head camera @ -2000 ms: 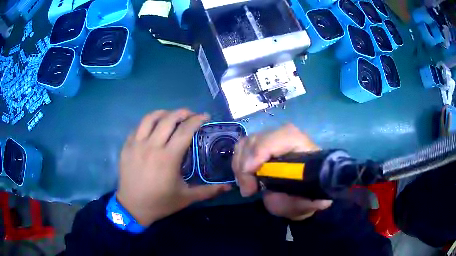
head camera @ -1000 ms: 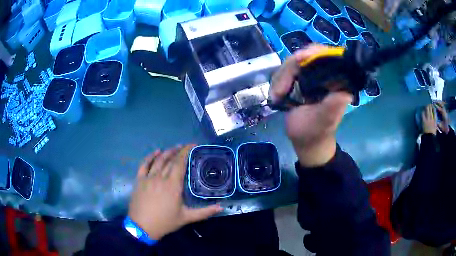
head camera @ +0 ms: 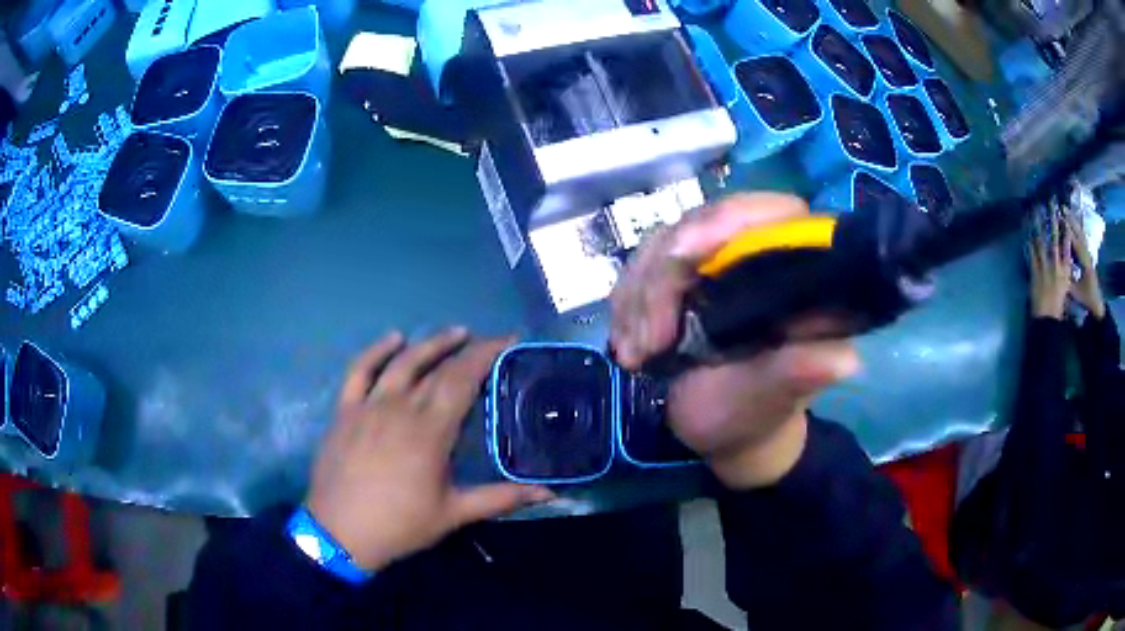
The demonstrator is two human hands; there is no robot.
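Two blue speaker housings with black drivers stand side by side near the bench's front edge: the left housing (head camera: 553, 414) and the right housing (head camera: 642, 417), partly covered by my right hand. My left hand (head camera: 401, 438) holds the left housing at its left side, index finger at the far corner and thumb along the near side. My right hand (head camera: 728, 358) is closed around the black electric screwdriver (head camera: 790, 284) with its yellow band, held above the right housing. The bit tip is hidden or blurred.
The screw feeder (head camera: 633, 148) stands just beyond the housings. More fitted housings (head camera: 262, 148) stand at far left and far right. Small blue parts (head camera: 62, 210) lie left. Another person's hands (head camera: 1063, 265) show at right.
My right hand and screwdriver have come down from beside the feeder to the right housing. My left hand stays at the left housing. Earlier, the screwdriver was over the then right-hand housing.
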